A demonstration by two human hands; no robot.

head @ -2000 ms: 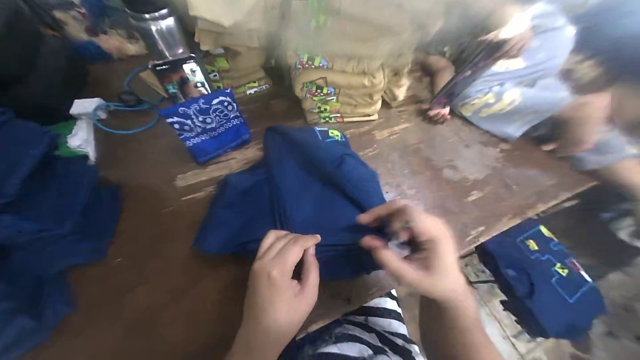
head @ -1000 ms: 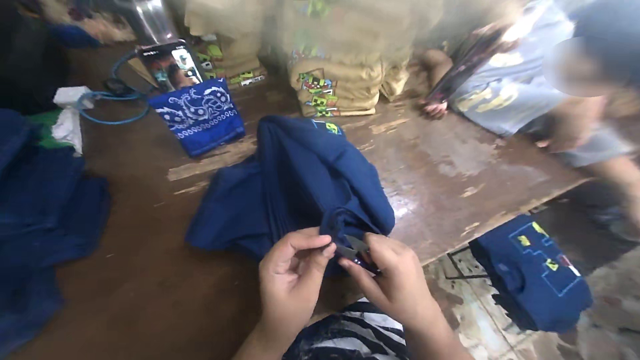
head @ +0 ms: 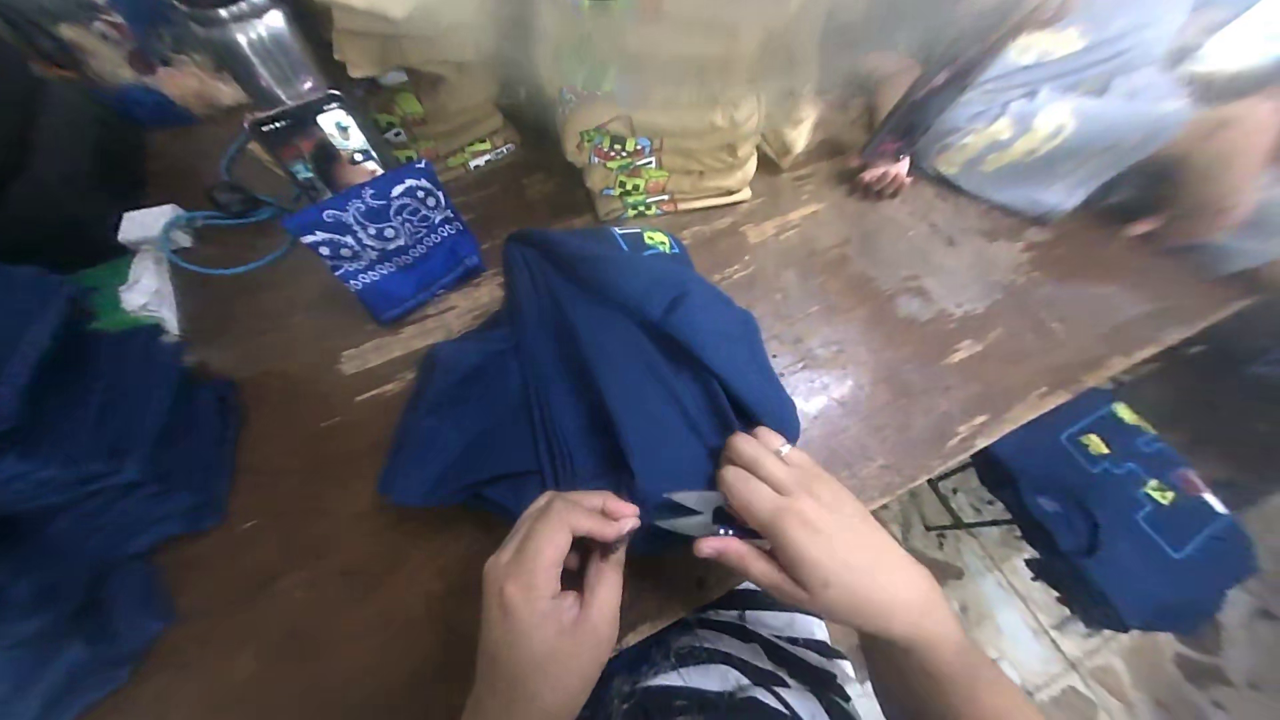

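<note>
A navy blue garment (head: 620,370) lies bunched on the worn wooden table (head: 330,560), a patch of its coloured print showing at the top. At the garment's near edge, my left hand (head: 560,570) pinches a small dark bit, perhaps thread or cloth, between thumb and fingertips. Thread snips (head: 700,515) sit in my right hand (head: 800,520), their two blades apart and pointing left toward my left fingertips. A ring is on one right finger.
Stacked tan printed garments (head: 670,170) stand at the back. A phone (head: 325,145) leans behind a blue bandana-print cloth (head: 390,240). Dark blue garments (head: 90,440) are piled left. Another printed navy garment (head: 1120,510) lies beyond the right table edge. A person's hand (head: 885,178) rests across the table.
One second ago my hands were close together on a raised fold of the garment; now they are apart, that fold is down, and the snips' blades show between them.
</note>
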